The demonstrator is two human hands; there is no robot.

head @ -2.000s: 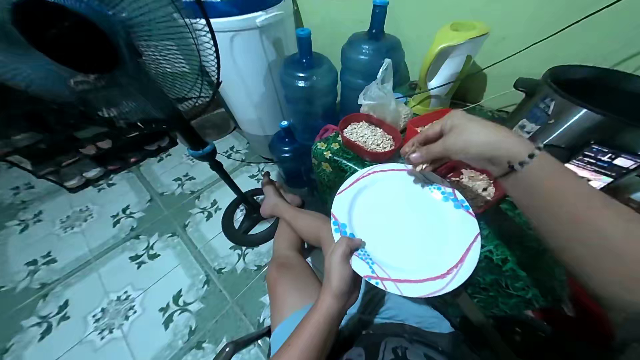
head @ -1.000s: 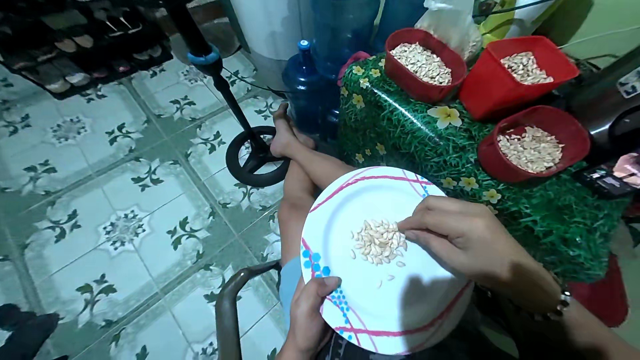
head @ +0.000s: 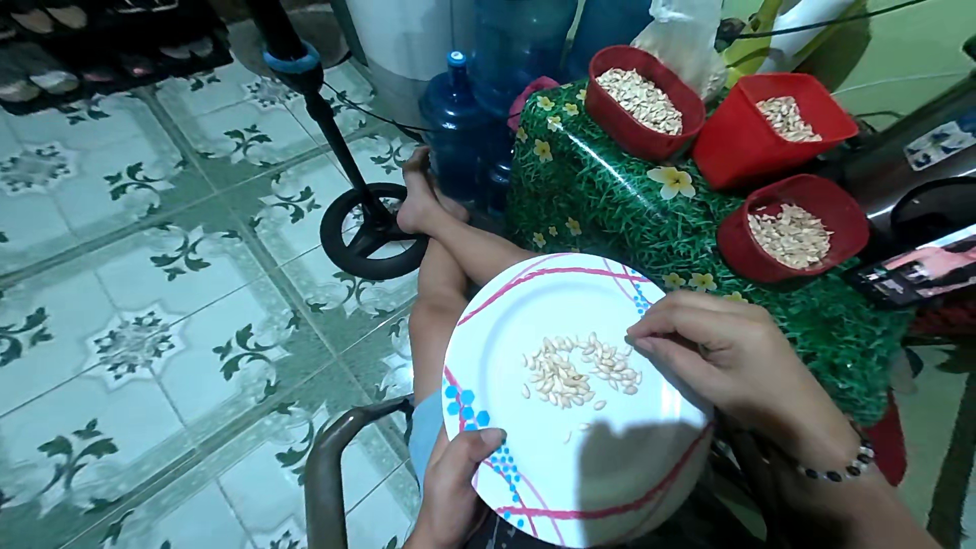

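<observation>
A white plate (head: 534, 457) with pink lines and blue dots lies over my lap. My left hand (head: 461, 480) grips its lower left rim, thumb on top. Pale seeds (head: 560, 374) lie on the plate in two loosely joined heaps, with a few strays below. Above the plate's right side is my right hand (head: 717, 351), thumb and fingertips pinched together beside the seeds; whether a seed is between them cannot be told. Three red containers stand beyond: an oval one (head: 610, 126), a square one (head: 724, 149) and a round one (head: 740, 244), each with seeds or husks inside.
The containers stand on a green grass-print cover (head: 610, 206). A phone (head: 923, 271) leans by a metal pot (head: 900, 160) at right. Blue water bottles (head: 457, 114) stand behind. A fan's base ring (head: 374, 263) is near my feet, and a chair armrest (head: 328, 457) is at lower left.
My right hand was at the containers two seconds ago, then over the seeds; now it is at their right side. The plate, bare at first, holds seeds, now spread into two heaps. The view has shifted.
</observation>
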